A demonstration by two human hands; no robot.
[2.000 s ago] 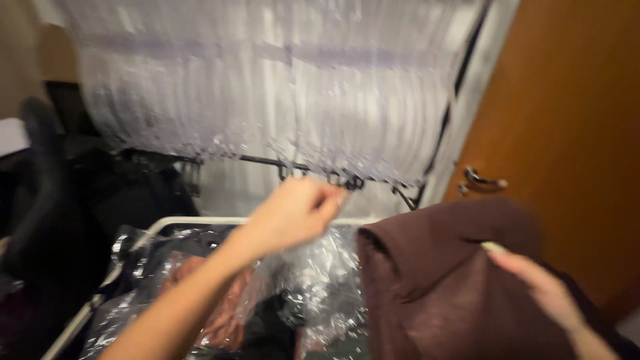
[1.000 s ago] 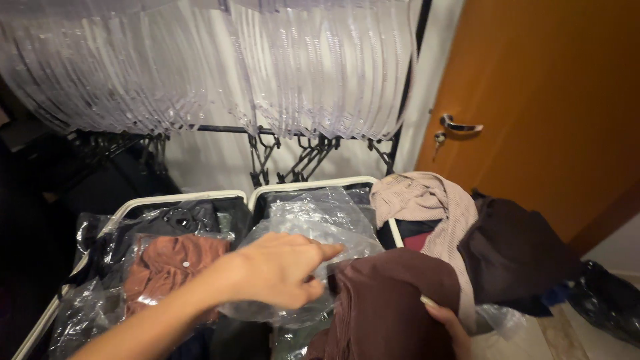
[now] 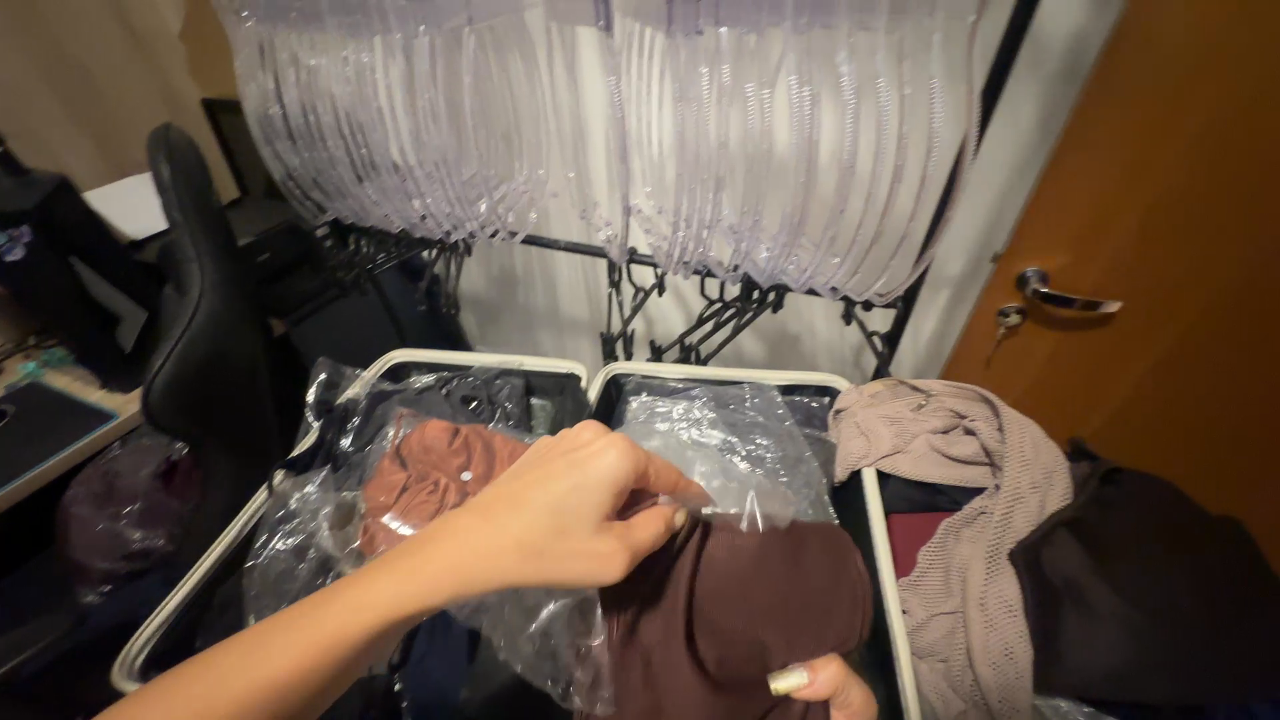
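A folded dark brown garment [image 3: 760,590] lies over the right half of an open suitcase [image 3: 480,358]. My left hand [image 3: 590,505] pinches something at the garment's upper left edge, where clear plastic bags meet the cloth; whether it grips plastic, cloth or both cannot be told. At the lower right, my right hand [image 3: 825,688] holds the garment, its thumb on top and the other fingers hidden beneath. A clear plastic bag [image 3: 720,440] lies just beyond the garment. A rust-coloured garment [image 3: 430,470] in clear plastic rests in the left half, partly behind my left forearm.
Clear plastic covers [image 3: 650,150] hang from a black rack [image 3: 570,245] with black hangers. A beige knit garment [image 3: 990,480] and a black garment [image 3: 1140,590] lie right of the suitcase. A wooden door [image 3: 1150,200] stands at the right, a black chair [image 3: 200,300] at the left.
The brown garment and my right hand have come over the suitcase's right half from farther right. My left hand, apart from the garment two seconds ago, is now at its upper edge.
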